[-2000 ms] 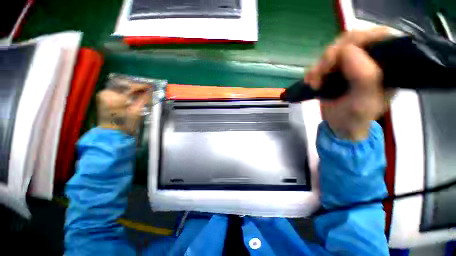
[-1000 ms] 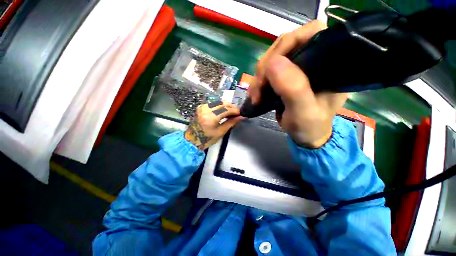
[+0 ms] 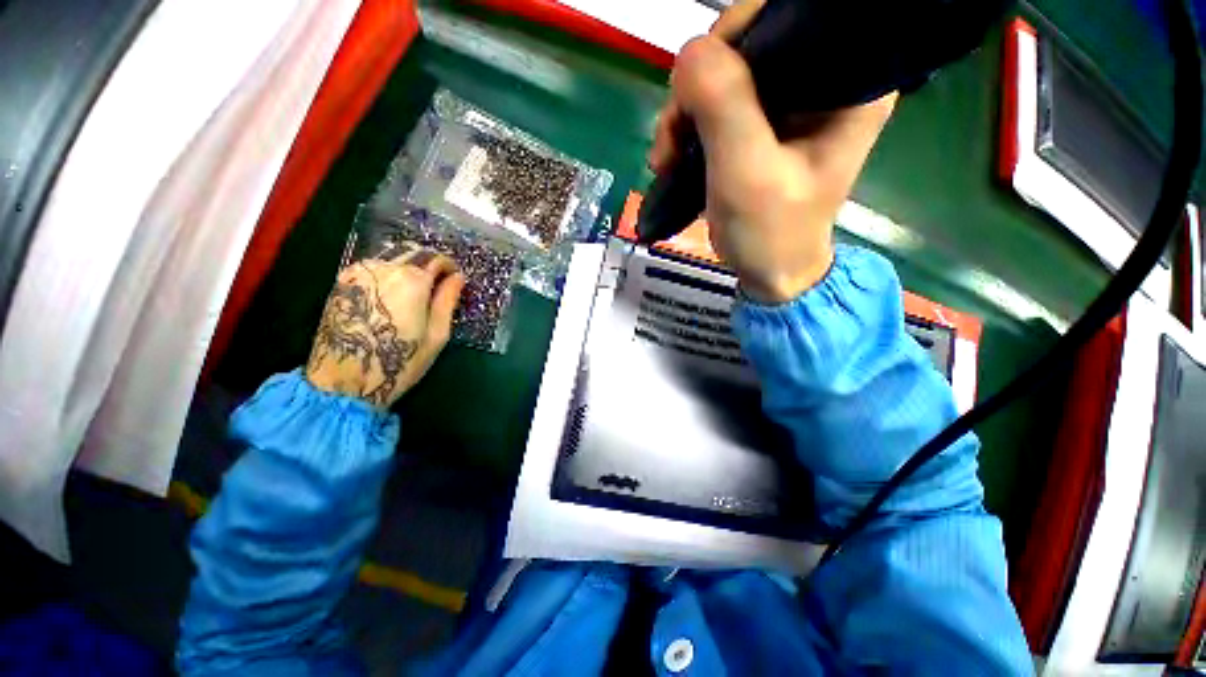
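Observation:
A grey laptop bottom cover (image 3: 688, 410) lies on a white foam sheet (image 3: 533, 509), partly under my right forearm. My right hand (image 3: 780, 172) grips a black electric screwdriver (image 3: 846, 53), its narrow tip at the cover's top left corner. My left hand (image 3: 386, 324), tattooed, is in the nearer clear screw tray (image 3: 492, 298), fingers bent down among the dark screws; whether it pinches a screw cannot be seen. A second clear tray (image 3: 529, 199) with screws lies behind it.
The black cord (image 3: 1025, 377) runs across my right forearm. More grey panels lie at the left (image 3: 66, 119) and right (image 3: 1164, 489) on white sheets and red pads. Another panel (image 3: 1091, 126) lies at the upper right. The green surface (image 3: 529, 60) lies behind the trays.
My left hand has moved from the screwdriver tip and cover corner left into the nearer screw tray. The screwdriver remains in my right hand near the corner. The view has shifted slightly.

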